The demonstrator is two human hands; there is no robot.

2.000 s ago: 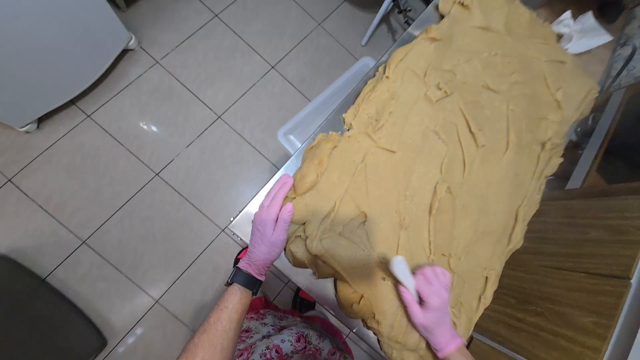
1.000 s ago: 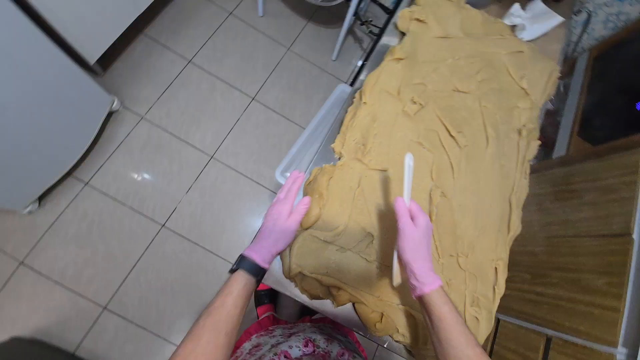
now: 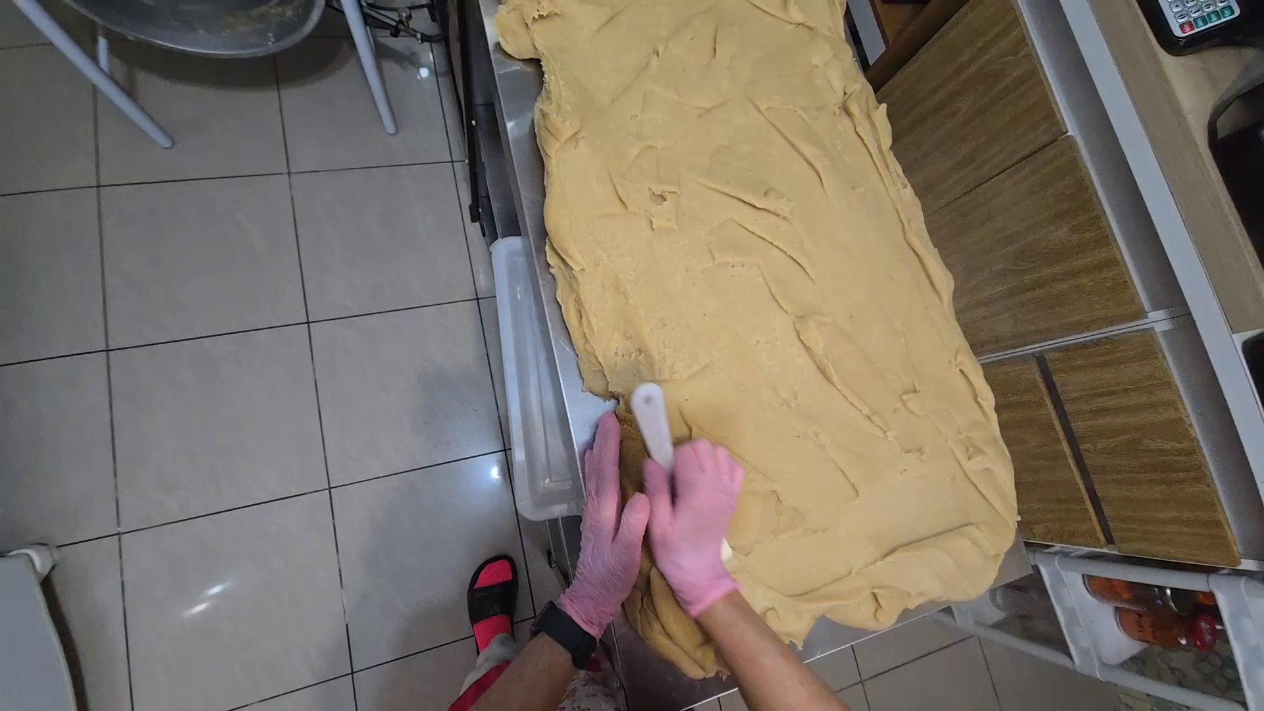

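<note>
A broad, thick sheet of tan dough (image 3: 750, 257) covers most of a metal worktop (image 3: 568, 355), its surface ridged and its near left edge folded and lumpy. My left hand (image 3: 602, 523), in a pink glove with a dark watch at the wrist, lies flat along that left edge, fingers pointing away from me. Just to its right, my right hand (image 3: 694, 518), also gloved in pink, is closed around a white-handled tool (image 3: 652, 425), low over the dough. The handle's end sticks out past the fingers; most of the tool's lower part is hidden by the hand.
Left of the worktop sits a translucent plastic bin (image 3: 533, 395). A large metal bowl (image 3: 212, 20) and stand legs are at the upper left. Wooden cabinets (image 3: 1027, 257) line the right side, with a white rack (image 3: 1096, 612) holding jars below. My sandalled foot (image 3: 492, 597) is on the tiled floor.
The view has turned and shifted a lot. My right hand, apart from the left one second ago, is now close beside it at the dough's left edge, still holding the tool.
</note>
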